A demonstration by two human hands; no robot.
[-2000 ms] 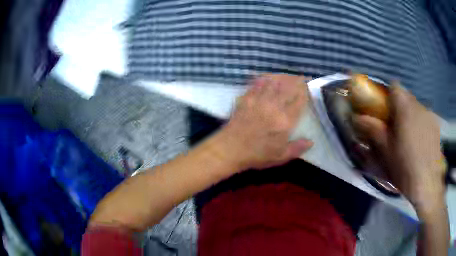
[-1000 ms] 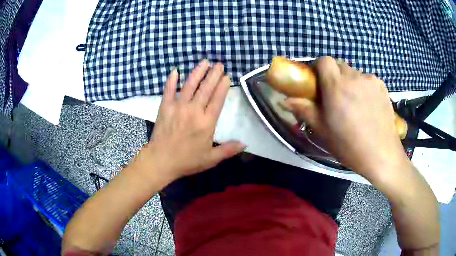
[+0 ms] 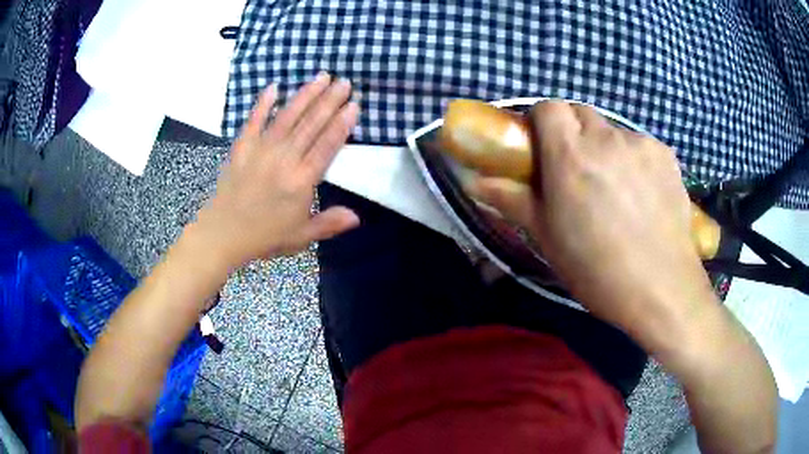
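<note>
A dark navy-and-white checked garment (image 3: 497, 53) lies over the white pressing board (image 3: 381, 177), its near edge along the board's front. My left hand (image 3: 284, 173) has its fingers spread, the fingertips on the cloth near its left front edge; it holds nothing. My right hand (image 3: 603, 195) grips the orange-brown handle (image 3: 488, 137) of a steam iron. The iron's pale-rimmed soleplate (image 3: 426, 164) points left, resting over the near edge of the cloth, and its near side reaches past the board's front edge. Black cords (image 3: 763, 239) run from its rear.
Checked and dark purple cloth (image 3: 66, 97) hangs at the left. A blue crate (image 3: 93, 288) stands on the speckled floor (image 3: 266, 310) at the lower left. A small dark loop (image 3: 230, 33) sticks out from the garment's left edge. The wearer's red and black clothing is close to the board's front.
Over the last second my left hand has moved left and slightly up along the garment's edge. The iron has shifted slightly left in my right hand. The garment now appears farther right.
</note>
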